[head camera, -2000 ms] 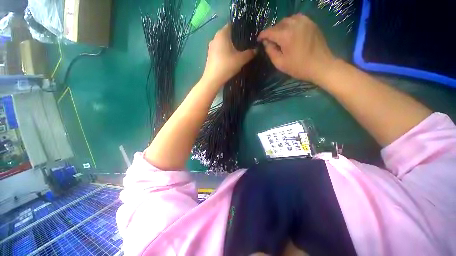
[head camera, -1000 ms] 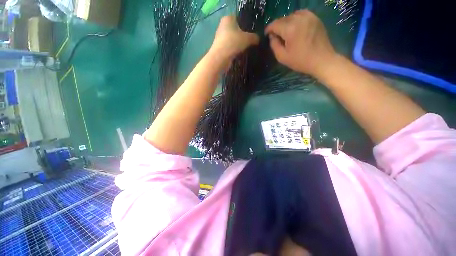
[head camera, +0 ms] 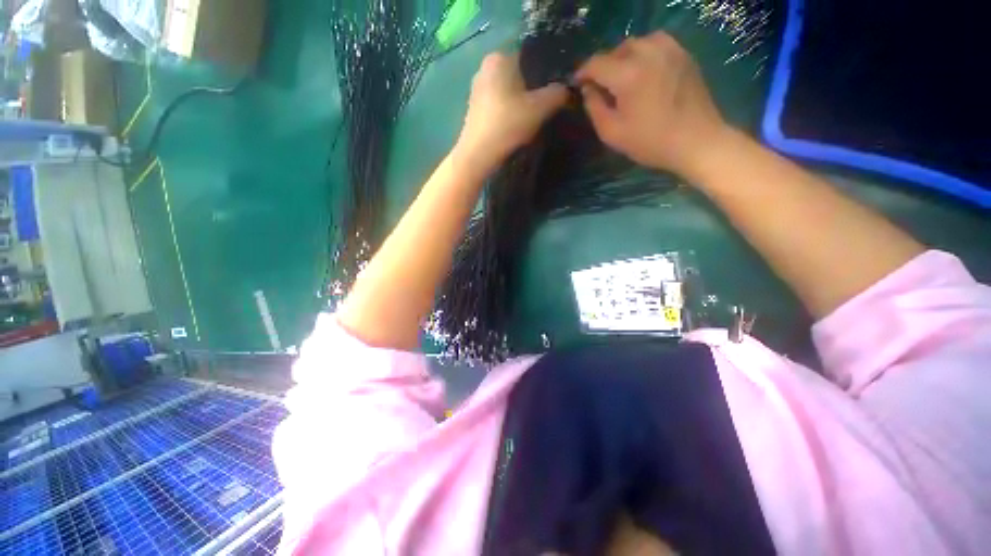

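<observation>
A thick wire bundle [head camera: 549, 49] of thin black leads with silvery tips stands at the top centre. My left hand [head camera: 505, 103] is closed around it. My right hand [head camera: 641, 98] is at its right side, thumb and forefinger pinched beside my left thumb; whether a wire is between them cannot be told. Below my hands lie more black leads [head camera: 484, 282] with silvery ends toward the bench edge, and loose leads [head camera: 614, 185] spread to the right. A second wire bundle [head camera: 369, 130] lies apart on the left.
A green scrap [head camera: 458, 22] lies by the second bundle. A dark tray with a blue rim [head camera: 774, 119] is at upper right. Silvery-tipped wires [head camera: 739, 24] lie beside it. A badge card [head camera: 628, 294] is near my lap. A cardboard box [head camera: 226, 33] and plastic bags are at upper left.
My right fingers were slightly apart from my left hand a second ago and now meet at its thumb. The bench view has shifted slightly. My left hand keeps its grip.
</observation>
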